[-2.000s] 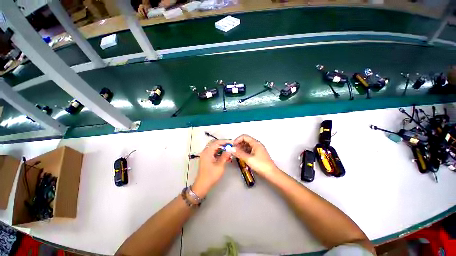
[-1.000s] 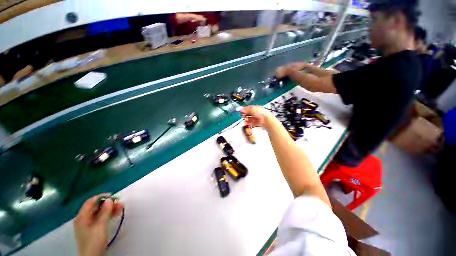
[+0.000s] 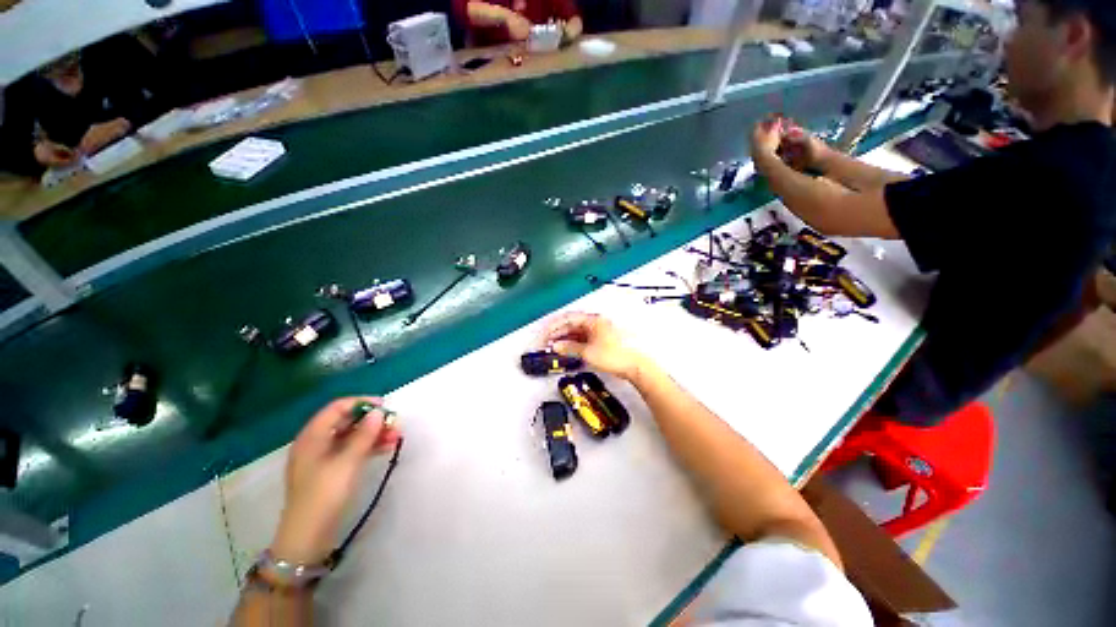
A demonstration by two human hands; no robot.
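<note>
My left hand [image 3: 331, 459] holds a small green circuit board [image 3: 375, 416] at its fingertips, over the white bench. A black cable lead [image 3: 376, 500] hangs from it towards my wrist. My right hand [image 3: 590, 343] has its fingers on a black battery unit [image 3: 550, 363] at the back of a small group on the bench; whether it grips the unit is hard to tell. Just in front lie two black-and-yellow units [image 3: 594, 404] side by side, and another black unit [image 3: 558, 439] stands to their left.
The green conveyor belt [image 3: 447, 251] runs behind the bench, carrying several black units with leads. A tangled pile of units [image 3: 771, 282] lies at the right. A person in black [image 3: 1004, 221] works beside it, near a red stool [image 3: 936, 453]. Others sit across the belt.
My right hand has moved back from near the pile to the black unit by the group. My left hand still holds the board, now further right in view. The neighbour's hands are raised.
</note>
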